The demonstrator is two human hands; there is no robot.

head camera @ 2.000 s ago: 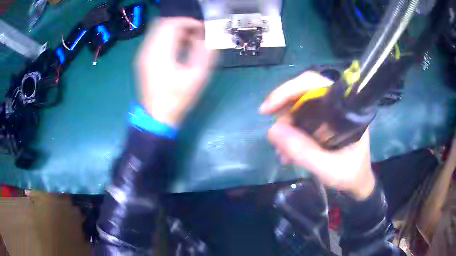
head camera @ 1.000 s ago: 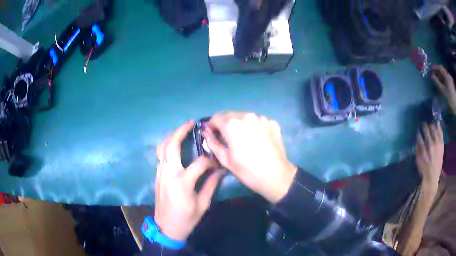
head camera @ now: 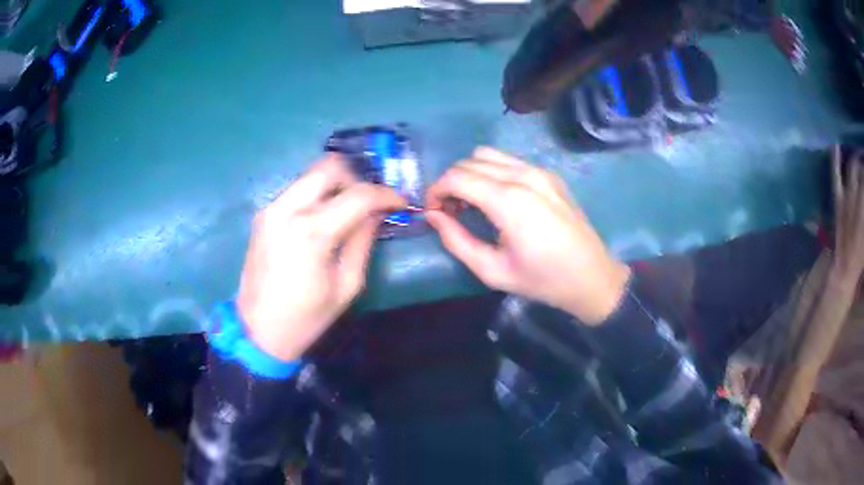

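Observation:
A dark housing base (head camera: 384, 156) with a bright blue battery cell along it lies on the green mat, somewhat blurred. My left hand (head camera: 308, 242) is at its near left side, fingers on the base's near end. My right hand (head camera: 521, 227) is just right of the base, thumb and fingertips pinched together at a thin lead wire (head camera: 419, 208) that runs to my left fingertips. Whether a plug is in the pinch cannot be told.
Two closed units (head camera: 621, 104) stand at the right, partly behind a hanging dark screwdriver (head camera: 559, 59). A white-grey and black box (head camera: 426, 28) is at the far side. Bases with blue cells (head camera: 81, 28) are upper left. Another person's arm (head camera: 815, 322) is at the right.
The base now lies flatter and shows its blue cell. My right hand has moved off it to the right, pinching a lead. The hanging screwdriver has swung right; the view has shifted.

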